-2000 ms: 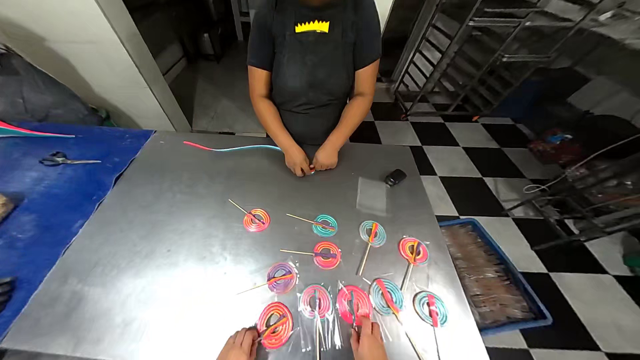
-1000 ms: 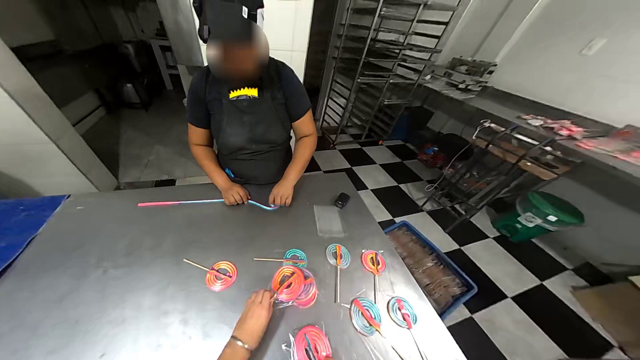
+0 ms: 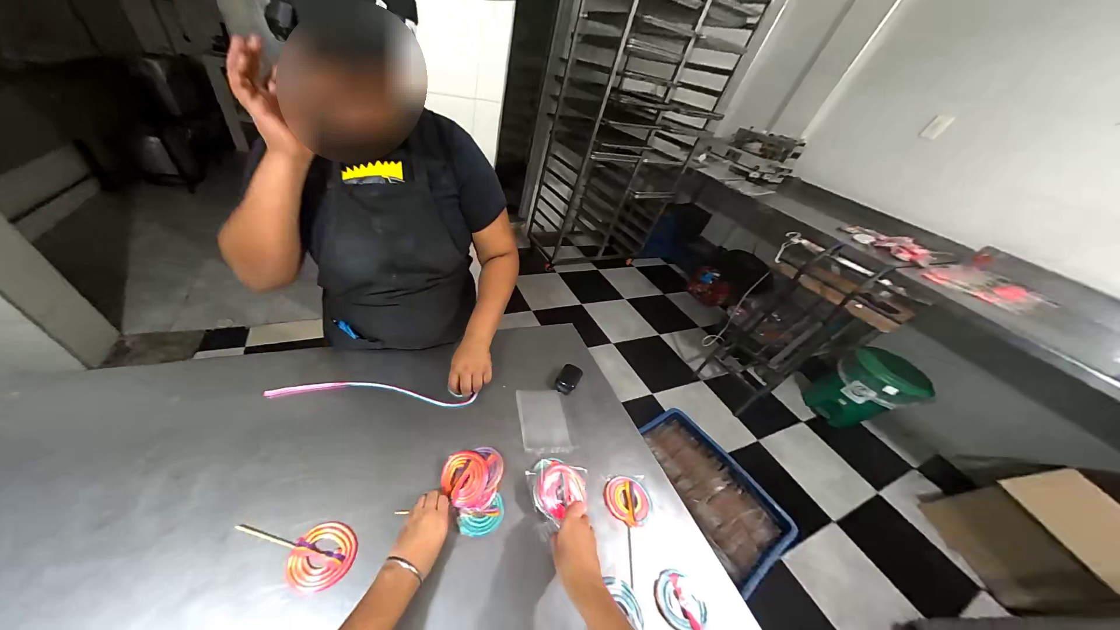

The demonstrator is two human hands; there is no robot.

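Observation:
My left hand (image 3: 423,523) has its fingers closed on several overlapping spiral lollipops (image 3: 471,479), orange, pink and purple. A teal spiral lollipop (image 3: 481,516) lies partly beneath them. My right hand (image 3: 575,535) holds a pink spiral lollipop in clear wrap (image 3: 560,488) by its lower edge, over a teal one. To the left, an orange and pink lollipop (image 3: 321,557) lies with its stick pointing left. Right of my right hand lie an orange lollipop (image 3: 627,501) and a blue and red one (image 3: 680,599).
Across the metal table (image 3: 175,446), a co-worker's hand (image 3: 471,367) touches a pink and blue candy rope (image 3: 350,384). A clear bag (image 3: 543,421) and a small black object (image 3: 568,378) lie near the right edge. A blue crate (image 3: 779,560) stands on the floor.
My right hand, out of view a second ago, is now on a wrapped pink lollipop. The co-worker has raised one hand to the head. The view has tilted up and turned right since the first frame.

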